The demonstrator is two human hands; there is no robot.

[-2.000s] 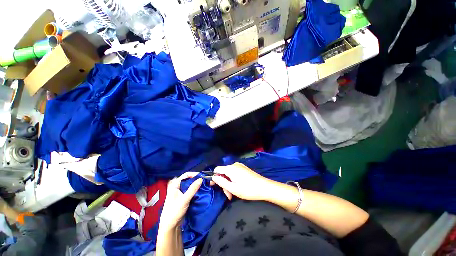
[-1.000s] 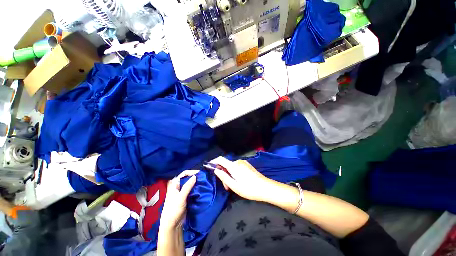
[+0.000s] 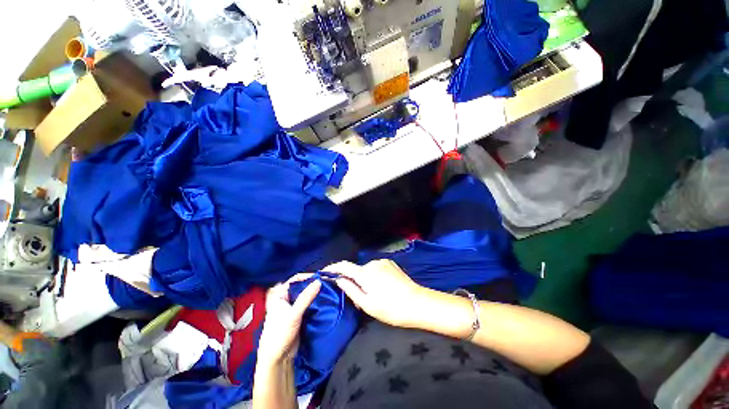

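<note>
A royal blue satin garment (image 3: 326, 323) lies bunched on my lap, over dark star-patterned clothing, with more of the same cloth across my legs. My left hand (image 3: 281, 323) pinches its upper edge between thumb and fingers. My right hand (image 3: 377, 291) meets it from the right, fingertips at the same raised fold of blue cloth. The small dark tool seen earlier in the right hand does not show clearly now; it may be hidden in the fingers.
A blue garment pile (image 3: 260, 196) covers the table at left. An off-white overlock machine (image 3: 388, 60) stands behind. Grey and white offcuts (image 3: 160, 351) and red cloth (image 3: 214, 321) lie left of my lap. A cardboard box (image 3: 96, 100) is at upper left, a plastic bag (image 3: 571, 188) at right.
The right fingertips have come back to the cloth edge beside the left hand after pulling slightly away. The dark tool is no longer clearly visible. The view has shifted slightly.
</note>
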